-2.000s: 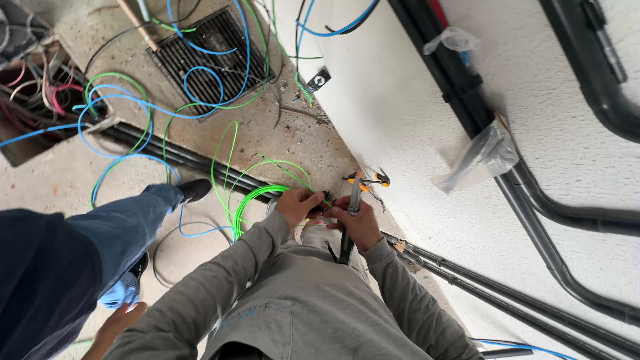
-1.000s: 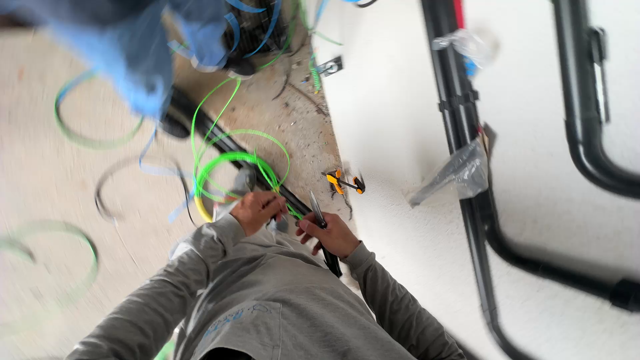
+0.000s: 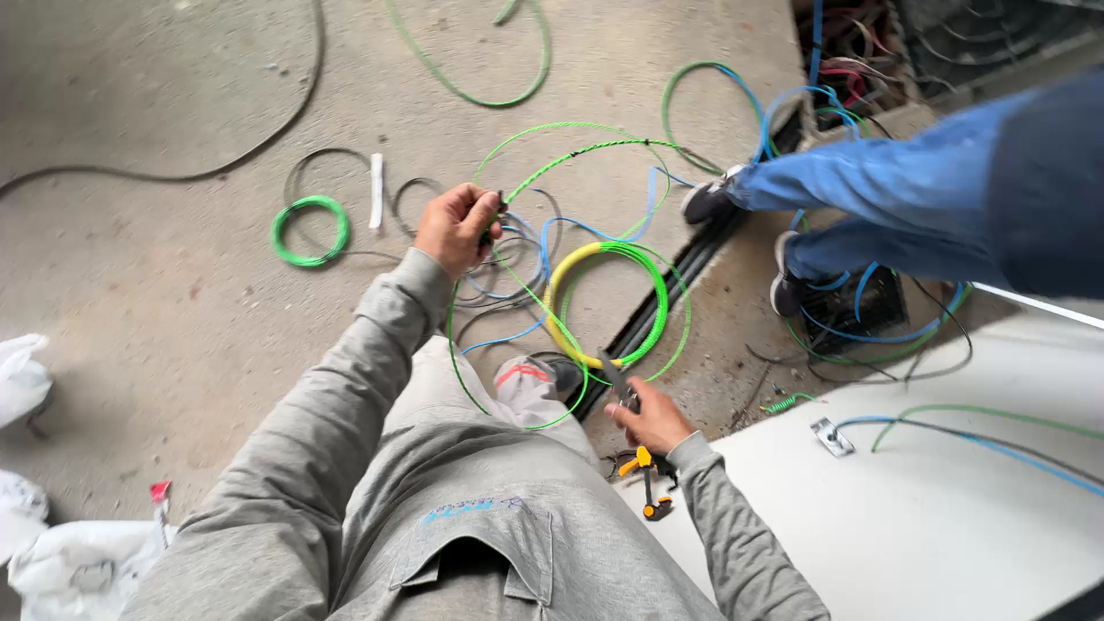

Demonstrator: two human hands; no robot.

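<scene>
My left hand [image 3: 457, 228] grips a green twisted cable [image 3: 595, 150] with dark marks, near a small dark piece at my fingertips whose kind I cannot tell. The cable arcs away to the right, and thin green line loops down by my legs. In my right hand [image 3: 653, 420] is a grey metal hand tool [image 3: 619, 379], perhaps a knife or pliers, pointing up and left. Beyond its tip lies a coil of bright green and yellow cable [image 3: 662, 302]. An orange and black bar clamp [image 3: 645, 487] lies just below my right hand.
A person in blue jeans [image 3: 897, 181] stands at the right, near a black floor grate [image 3: 854, 319] and an open cable pit [image 3: 849, 60]. Black pipes [image 3: 638, 323] run along the floor. Blue and green cables, a small green coil [image 3: 310, 231] and white plastic bags [image 3: 82, 565] lie around.
My hands, close together two seconds ago, are now wide apart, the left one raised with the green cable. The view has turned strongly toward the floor on the left.
</scene>
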